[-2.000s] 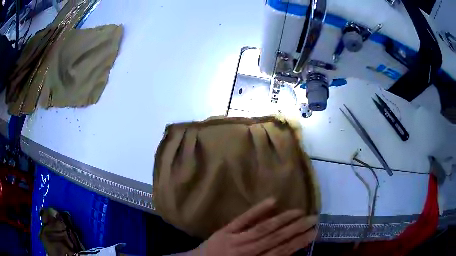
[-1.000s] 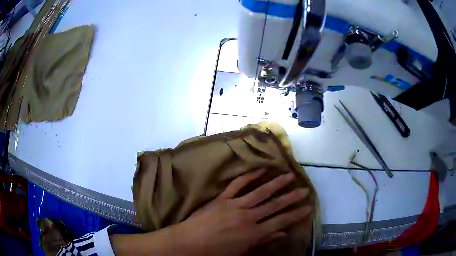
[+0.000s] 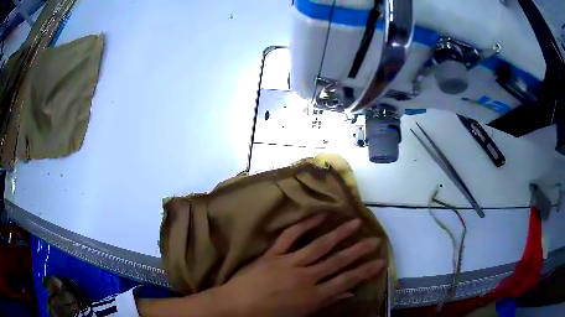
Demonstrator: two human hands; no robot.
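A brown pleated panel lies at the near table edge, below the machine's needle area. Tucks show along its upper edge, and a pale khaki margin shows beyond its right side. My left hand lies flat on the panel's lower right part, palm down, fingers slightly spread, pressing and not gripping. A thin silvery edge, maybe a scissor blade, shows at the panel's lower right; the rest is hidden. My right hand is not in view.
The white sewing machine head stands above. Tweezers, black snips and a curled khaki strip lie right. A squarish khaki piece and long brown bands lie left. Red cloth hangs at right.
The panel has turned, its left side dropping, and sits further left and lower in view. My left hand has moved up and further onto it. The whole view has shifted somewhat.
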